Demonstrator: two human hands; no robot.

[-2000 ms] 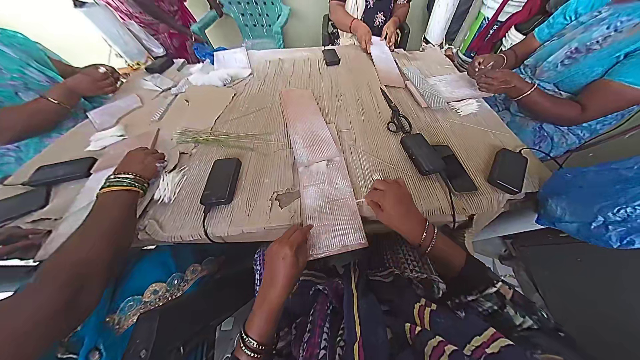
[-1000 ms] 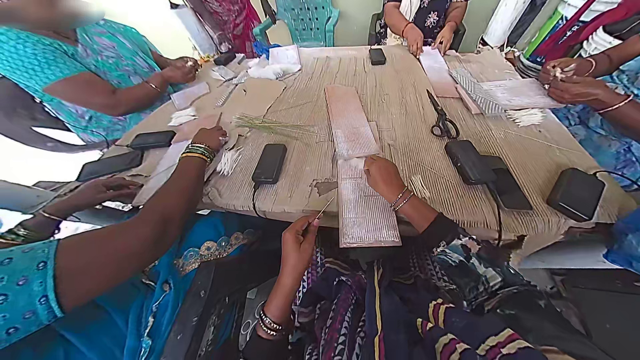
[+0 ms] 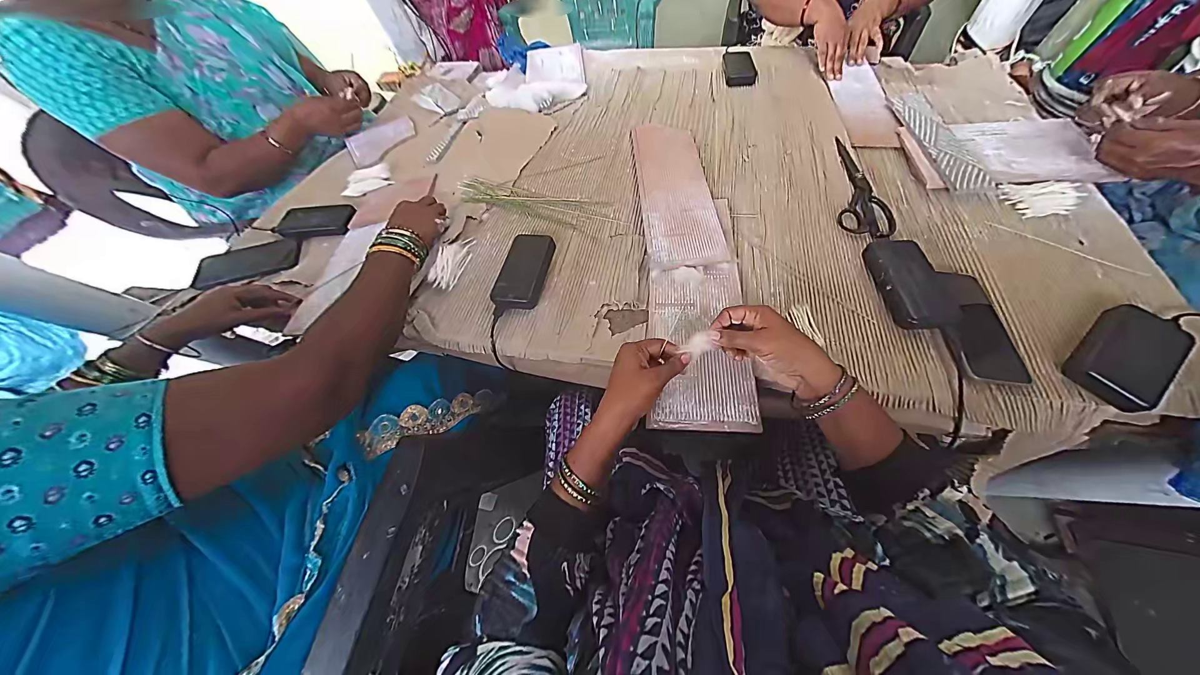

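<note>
My left hand (image 3: 645,375) and my right hand (image 3: 764,342) pinch a small tuft of white fibre, which looks like cotton (image 3: 698,345), between their fingertips. Both are raised over the near part of a ribbed, shiny board (image 3: 708,398) at the table's front edge. Another white tuft (image 3: 689,275) lies on the board just beyond my fingers. A pinkish ribbed board (image 3: 675,187) adjoins its far end. Near my right wrist, some thin pale pieces (image 3: 804,323) rest on the table. The thin stick seen earlier cannot be made out in my left hand.
Corrugated cardboard (image 3: 581,328) covers the table. Black scissors (image 3: 864,202), a corded black device (image 3: 523,272), other black devices (image 3: 905,281) and thin green stalks (image 3: 534,199) lie around the boards. A co-worker's arm (image 3: 347,309) reaches in from the left; other people work around the table.
My right hand has left the board's surface and come together with my left at a white tuft. My left hand held a thin stick one second ago. The view has shifted.
</note>
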